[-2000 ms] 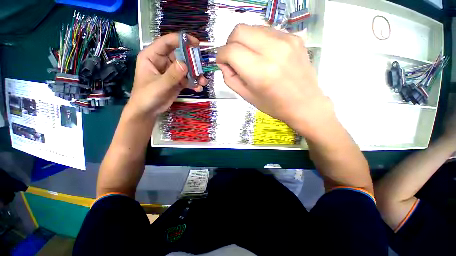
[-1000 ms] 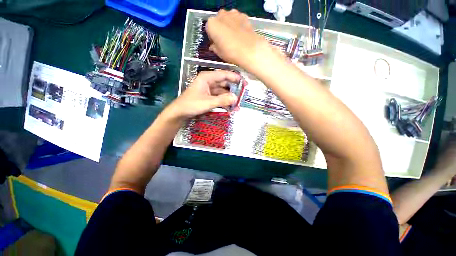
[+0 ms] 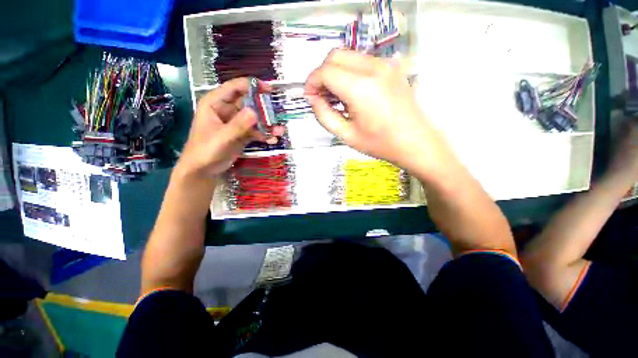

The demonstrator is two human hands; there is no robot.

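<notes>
My left hand (image 3: 222,129) holds a grey connector housing (image 3: 254,103) upright over the tray's left part. The housing has an orange-red band around a pale centre, facing right. My right hand (image 3: 364,101) is just right of it, fingertips pinched together; a thin wire seems to be between them, too blurred to be sure. Mixed thin wires (image 3: 295,108) show between the hands; I cannot tell which are loose in the tray. Dark red wires (image 3: 245,50) lie in the far left compartment, red wires (image 3: 262,183) in the near left one, yellow wires (image 3: 373,182) right of them.
The divided white tray (image 3: 504,164) holds part-wired connectors (image 3: 371,35) at the far middle and dark connectors (image 3: 549,108) at right. A connector pile (image 3: 122,122), an instruction sheet (image 3: 66,199) and a blue bin (image 3: 122,24) are left. Another person's arm (image 3: 577,224) is at right.
My right hand has come back from the far left compartment to beside the housing. My left hand still holds the housing, now turned more upright. The camera view has shifted.
</notes>
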